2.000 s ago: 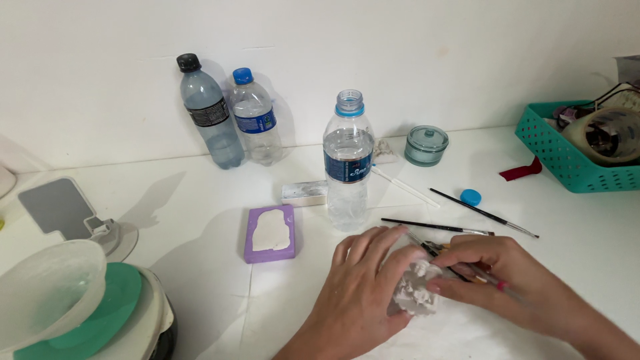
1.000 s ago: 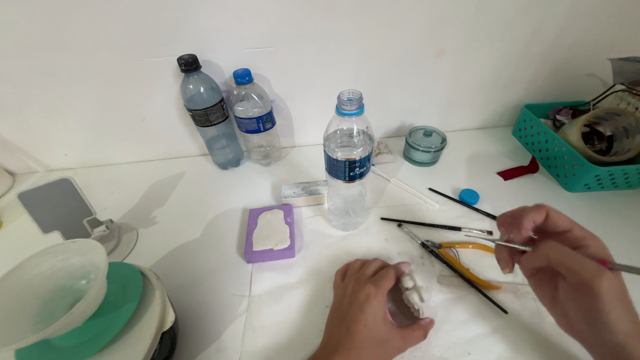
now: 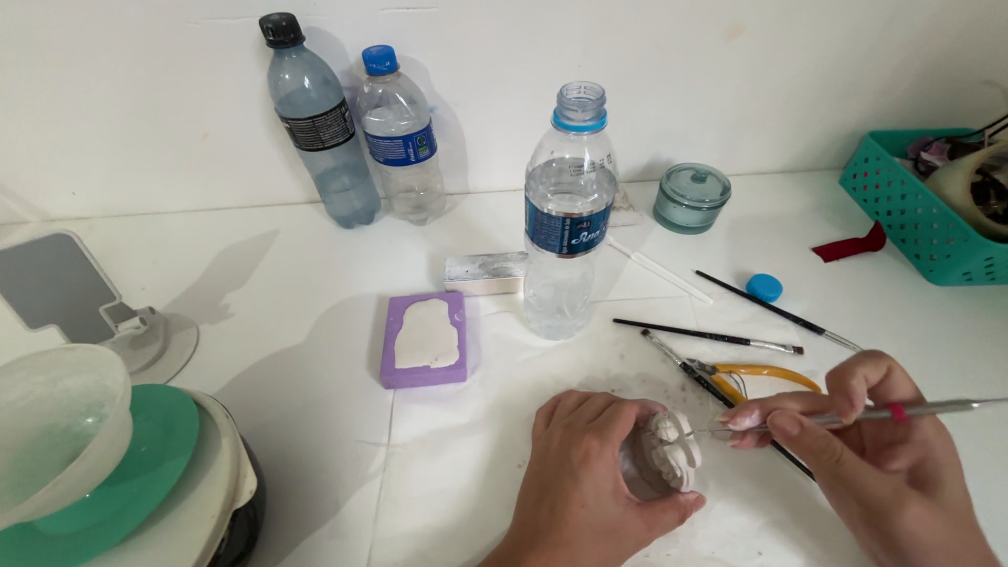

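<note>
My left hand (image 3: 602, 472) grips a small white plaster figure (image 3: 669, 453), which looks like a dental cast, low in the middle of the view. In my right hand (image 3: 874, 449) is a thin metal carving tool (image 3: 937, 408) with a pink band, its fine tip at the right side of the cast. Beneath and behind the right hand lie yellow-handled pliers (image 3: 768, 372) and a black-handled brush (image 3: 709, 382). Two more brushes, one nearer (image 3: 701, 332) and one farther (image 3: 776, 309), lie behind them. A purple mold (image 3: 425, 378) filled with white material rests left of the hands.
An uncapped water bottle (image 3: 563, 299) stands behind my hands, beside a small block (image 3: 484, 272). Two capped bottles (image 3: 342, 181) (image 3: 405, 185) lean at the wall. A lidded glass jar (image 3: 691, 201), blue cap (image 3: 764, 287), teal basket (image 3: 921, 228), phone stand (image 3: 59, 276) and bowl (image 3: 63, 425) surround the work.
My right hand, at the cast two seconds ago, moved off right, uncovering the pliers and a brush, and now has the tool's tip back at the cast. My left hand keeps its hold.
</note>
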